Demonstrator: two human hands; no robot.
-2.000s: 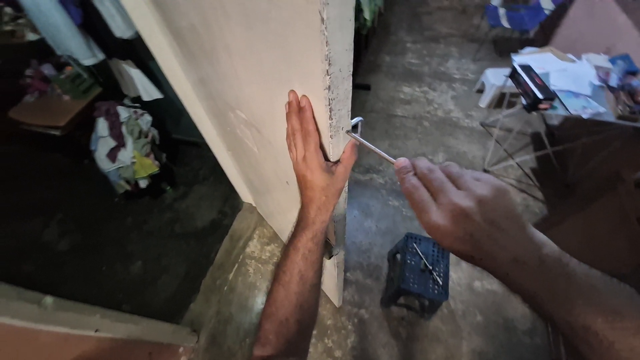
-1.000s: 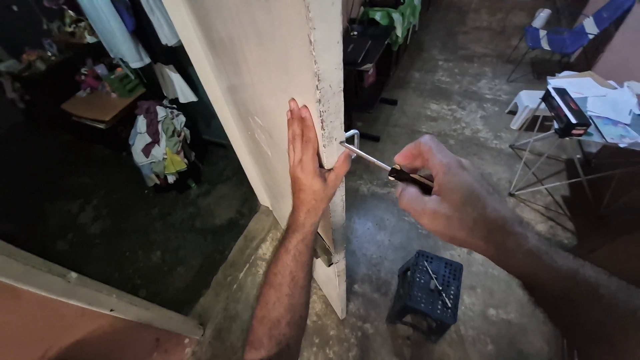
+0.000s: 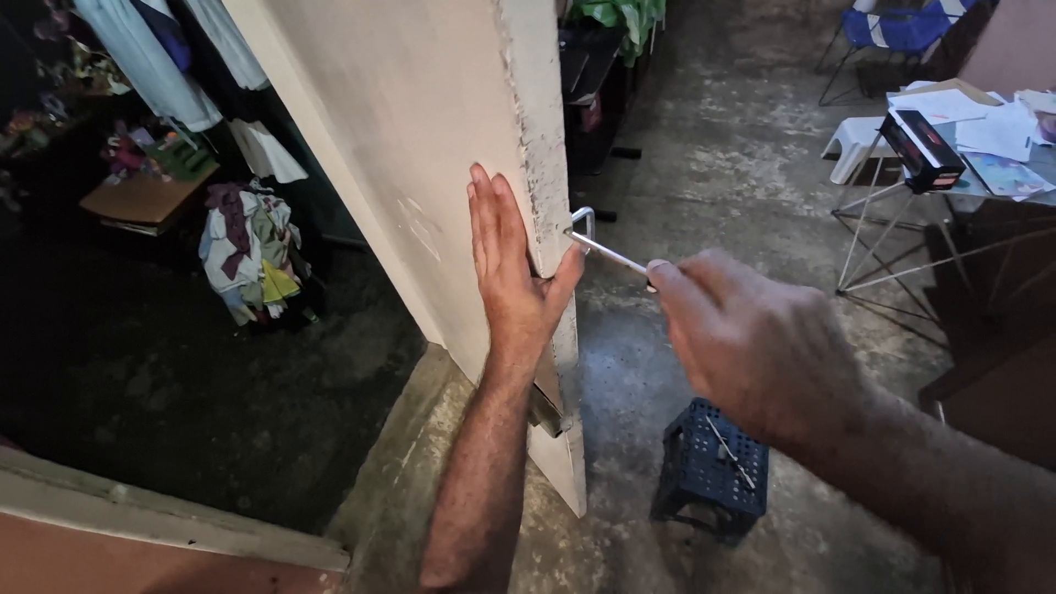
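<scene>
A cream-painted door (image 3: 396,124) stands upright with its chipped edge towards me. My left hand (image 3: 524,272) lies flat on the door's face, fingers extended and thumb over the edge. My right hand (image 3: 742,338) grips a screwdriver (image 3: 610,256); its handle is mostly hidden in the fist. The shaft points left, and its tip meets the door edge beside a bent metal handle (image 3: 586,219). The exact spot under the tip is too small to make out. Lower on the edge, below my left wrist, is an opening with a metal part (image 3: 549,417).
A dark blue perforated plastic stool (image 3: 714,470) holds thin metal items below my right hand. At right are a table with papers (image 3: 1006,132), a black box (image 3: 922,153), a white stool (image 3: 858,144) and a blue chair (image 3: 899,29). Piled clothes (image 3: 252,252) stand left of the door.
My right hand has closed further over the screwdriver's handle, which showed more a second ago. The left hand stays on the door. The view has shifted a little.
</scene>
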